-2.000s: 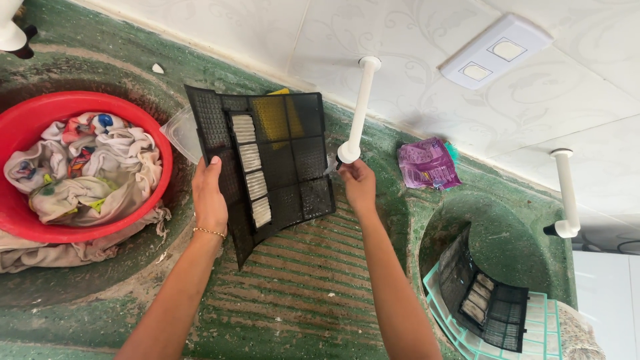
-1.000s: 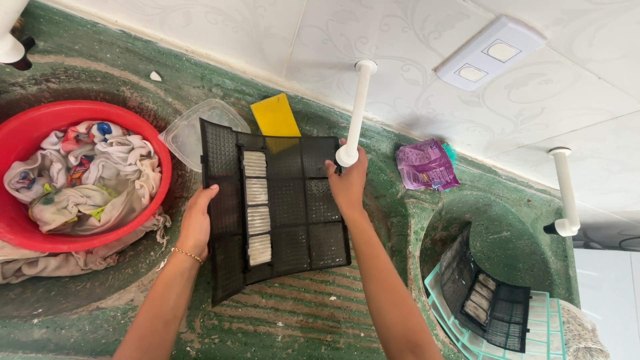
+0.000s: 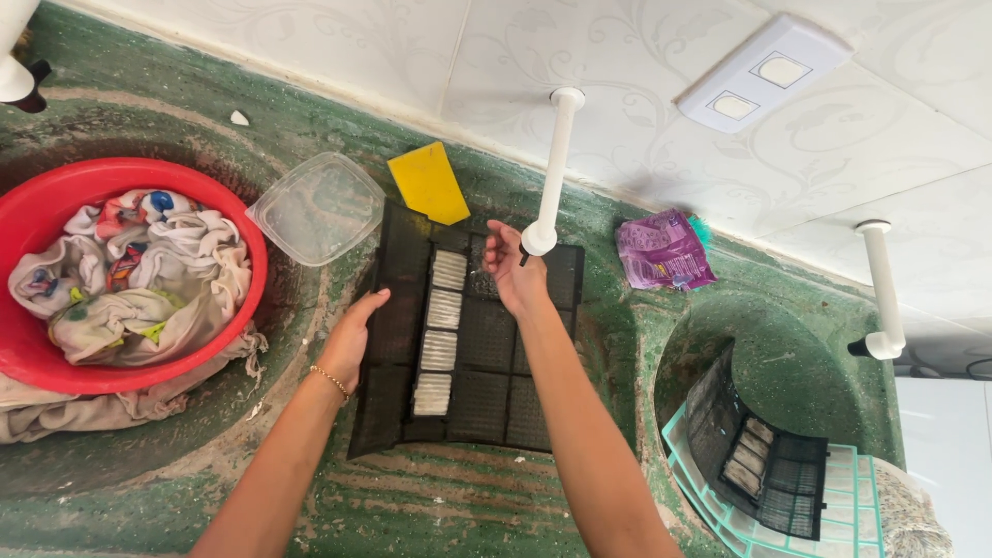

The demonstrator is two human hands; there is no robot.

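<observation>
A black mesh air filter panel (image 3: 480, 364) with a column of white pleated inserts lies tilted over the ribbed part of the green stone sink. My left hand (image 3: 353, 333) grips its left edge, thumb on top and the other fingers hidden beneath. Above the panel's upper right part is my right hand (image 3: 511, 263), palm turned up and fingers loosely curled, holding nothing that I can see. It is just below the mouth of a white pipe tap (image 3: 552, 186) with a black handle. A yellow sheet or pad (image 3: 430, 182) lies behind the panel, beside a clear plastic container (image 3: 319, 208).
A red basin (image 3: 132, 380) of wet cloths stands at left. A purple packet (image 3: 665, 249) lies right of the tap. In the right-hand bowl, a second black filter (image 3: 748, 457) rests on a teal-framed mesh filter (image 3: 845, 496). Another white tap (image 3: 882, 291) is above it.
My right hand has let go of the panel's right side, where it was a second ago, and turned palm up under the tap. The panel has moved down from the yellow sheet, which shows more fully.
</observation>
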